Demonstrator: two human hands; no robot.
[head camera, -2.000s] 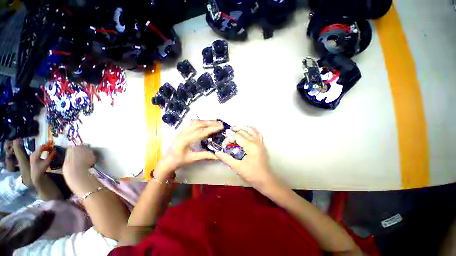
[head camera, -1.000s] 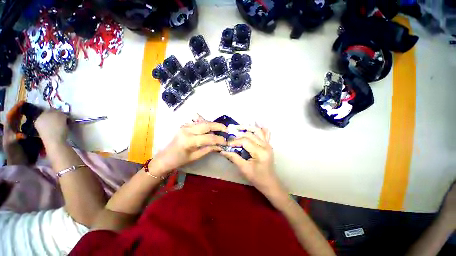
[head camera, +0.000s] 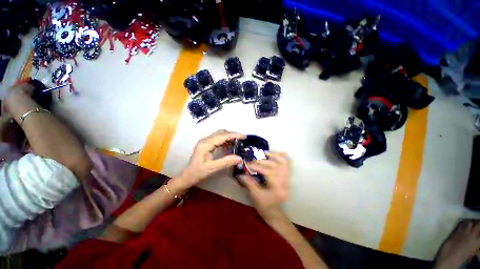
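Observation:
A black camera housing (head camera: 258, 142) lies between my hands near the table's front edge, with a pale part inside it. My left hand (head camera: 213, 155) grips a small camera module (head camera: 238, 148) on edge at the housing's left side, between thumb and fingers. My right hand (head camera: 271, 176) has its fingertips at the housing's lower right, where a thin red and white lead shows. The fingers hide what exactly they pinch. Several loose camera modules (head camera: 231, 89) lie in a cluster beyond the housing.
Housings with boards standing up (head camera: 353, 144) are grouped at right and back. A blue bin (head camera: 400, 26) is at the back right. Wired ring boards (head camera: 66, 34) are piled at the far left. A neighbour's arm (head camera: 47, 126) is at left; another person's hand is at lower right.
The view has shifted, bringing the blue bin in. My hands have opened around the housing; its inside and the module on edge show more clearly. My right fingers have moved to its lower right.

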